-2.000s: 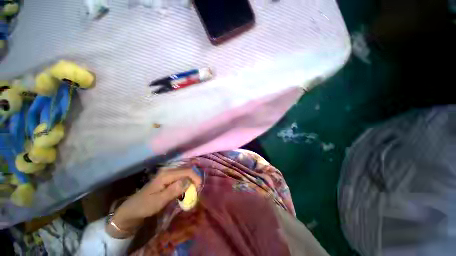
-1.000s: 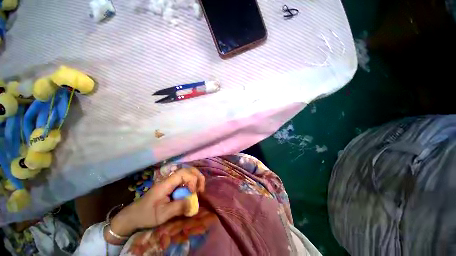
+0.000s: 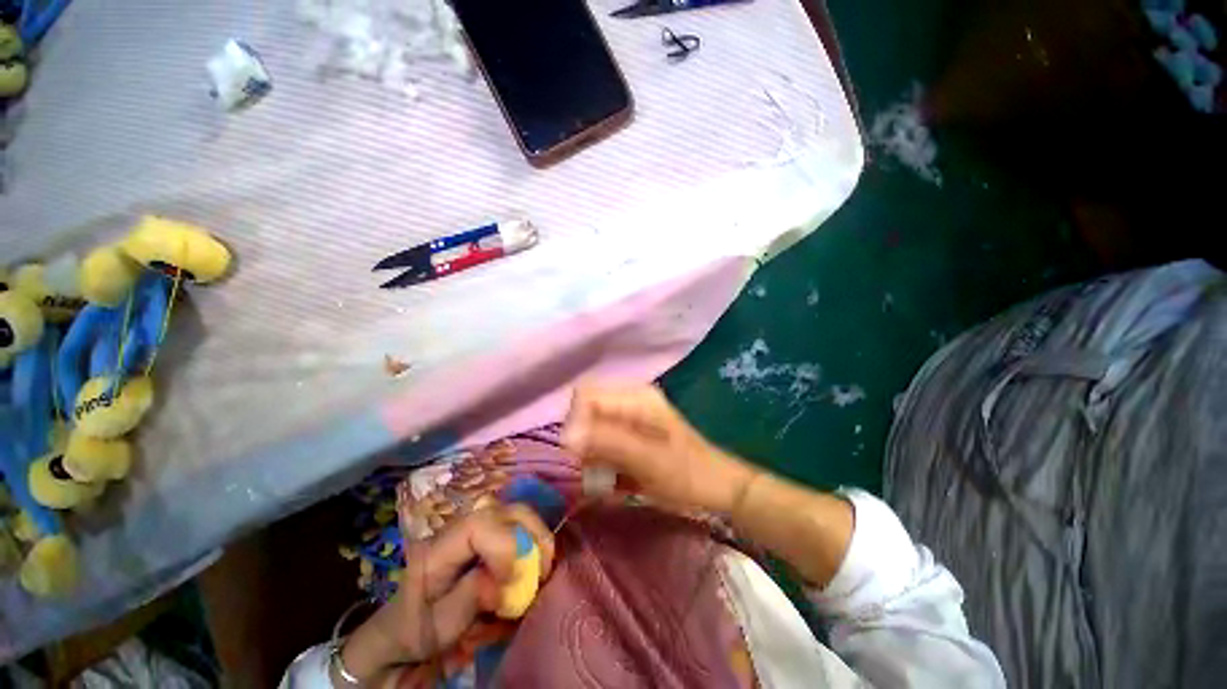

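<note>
My left hand [image 3: 451, 579], with a bracelet at the wrist, holds a small yellow and blue plush piece [image 3: 522, 582] over my cloth-covered lap. The yellow end shows at the fingertips, and some blue shows above it. My right hand [image 3: 643, 444] is to the right of it, near the table edge, with fingers curled together and a little blurred. A faint pale line, perhaps thread, runs between the hands. No needle can be made out. Whether the right fingertips pinch something is not clear.
Thread snips [image 3: 458, 253], a phone [image 3: 559, 81], white fluff [image 3: 390, 47], a white wad [image 3: 240, 76] and a small black hook-like item [image 3: 681, 46] lie on the table. Yellow and blue plush toys [image 3: 101, 411] are heaped at left. A large grey cloth-covered form [image 3: 1063, 471] stands at right.
My right hand and white sleeve have come into view. My left hand still holds the plush piece, with its fingers shifted. The view has moved slightly, showing dark blades at the top.
</note>
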